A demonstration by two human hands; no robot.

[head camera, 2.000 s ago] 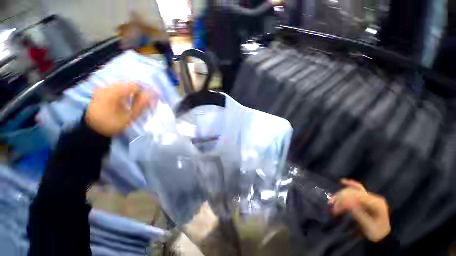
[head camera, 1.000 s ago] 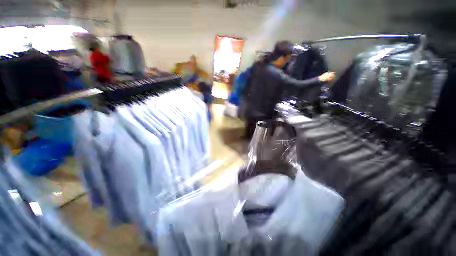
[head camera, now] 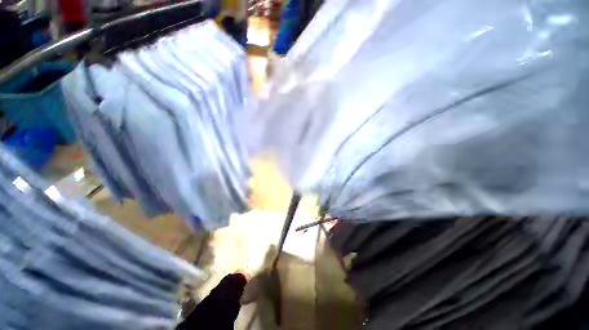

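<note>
A light blue shirt in clear, shiny film (head camera: 445,109) fills the upper right, very close to the camera and slanted, with its lower part swung toward the middle. Its hanger is out of view. A dark sleeve rises from the bottom edge, left of centre, with only a small blurred bit of my left hand (head camera: 241,276) at its end. What its fingers do cannot be seen. My right hand is not in view.
Matte light blue shirts (head camera: 161,129) hang on a metal rail (head camera: 61,45) at upper left. More blue garments (head camera: 71,258) are at lower left. Dark garments (head camera: 465,277) hang at lower right. A teal bin (head camera: 39,103) stands at far left. A thin dark pole (head camera: 286,232) stands mid-floor.
The covered shirt has moved up and right, close to the camera; its collar and hanger have left view. My left sleeve has come in at the bottom. The person at the back is no longer visible.
</note>
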